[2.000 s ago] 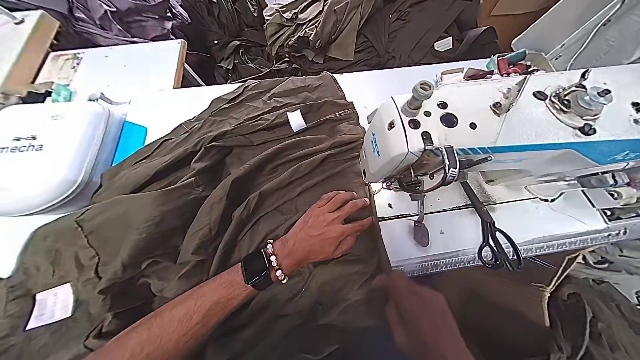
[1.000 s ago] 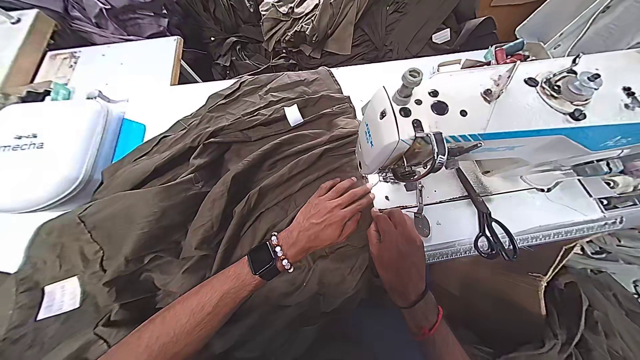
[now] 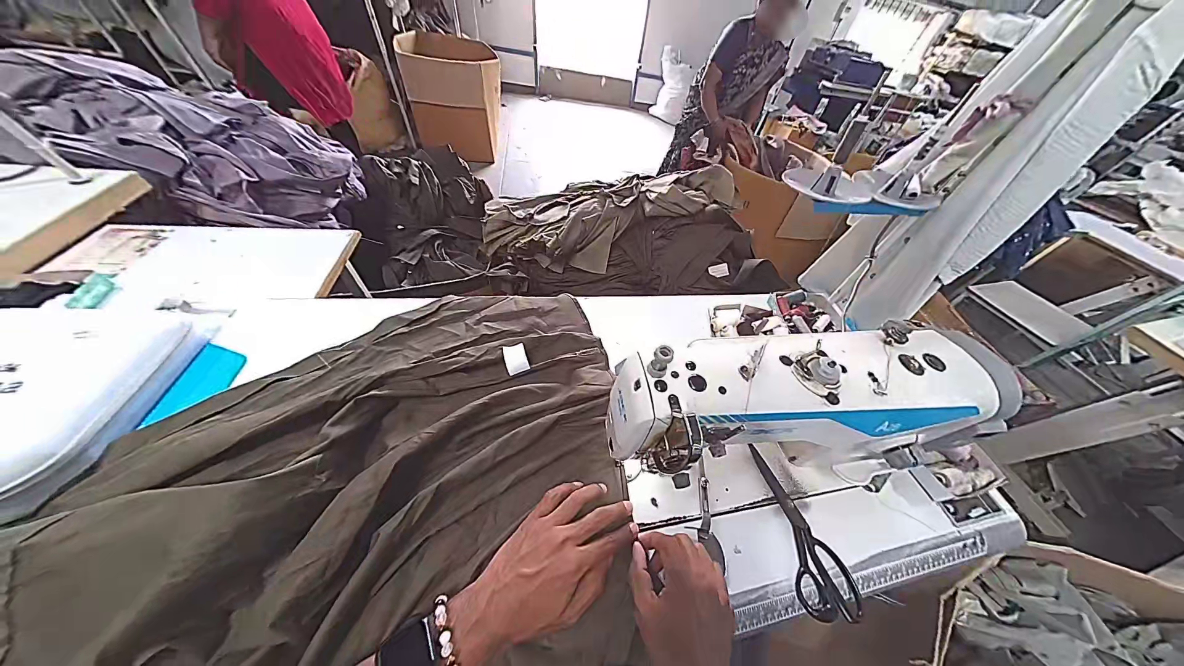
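Dark olive fabric with a small white label is spread over the white table, its right edge running under the head of a white and blue sewing machine. My left hand lies on the fabric near that edge, fingers spread towards the needle area. Just right of it, my right hand pinches the fabric edge between thumb and fingers, below the presser foot area. The fingertips of both hands nearly meet. Black-handled scissors lie on the machine bed to the right.
A white case stands at the left on a blue item. Behind the machine is a tray of thread spools. Fabric piles and cardboard boxes lie beyond the table. Two people are in the background. A ruler tape edges the table.
The view has tilted up, showing more of the room. My right hand, blurred and lower two seconds ago, has come up to the fabric edge beside my left hand.
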